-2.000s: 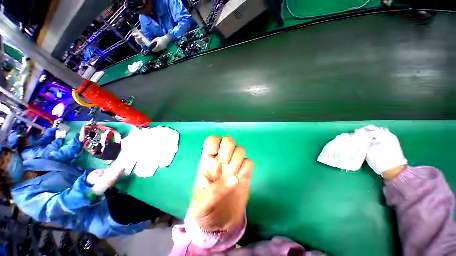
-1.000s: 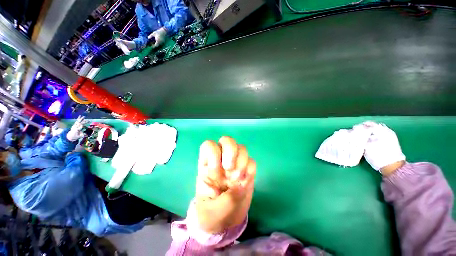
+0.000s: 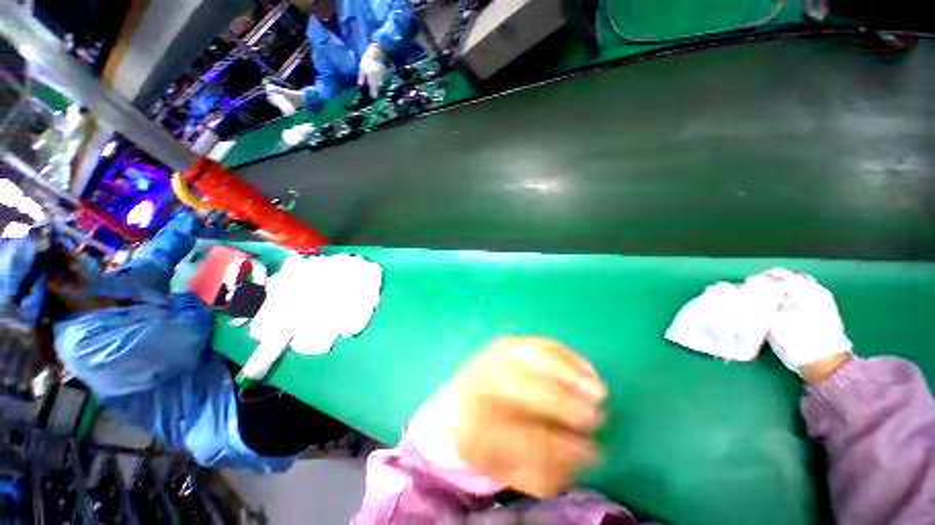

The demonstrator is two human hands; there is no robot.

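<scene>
My left hand (image 3: 528,415) is bare and blurred, over the front of the green mat in the lower middle of the view. Its fingers look curled in, and nothing shows in it. My right hand (image 3: 808,323) wears a thin white glove and rests on the mat at the right. Its fingers are closed on the edge of a loose white glove (image 3: 718,321), which lies flat to the left of the hand.
The green bench mat (image 3: 451,308) runs along the dark conveyor belt (image 3: 636,154). A white cloth or glove pile (image 3: 326,299) lies left, near a red-and-black object (image 3: 228,282). A red post (image 3: 251,208) stands behind. A blue-smocked person (image 3: 154,359) leans in left; another works across the belt.
My bare left hand has swung right and turned from fingers up to a lower, curled pose. My right hand stays on the loose glove. The left neighbour has leaned over the bench.
</scene>
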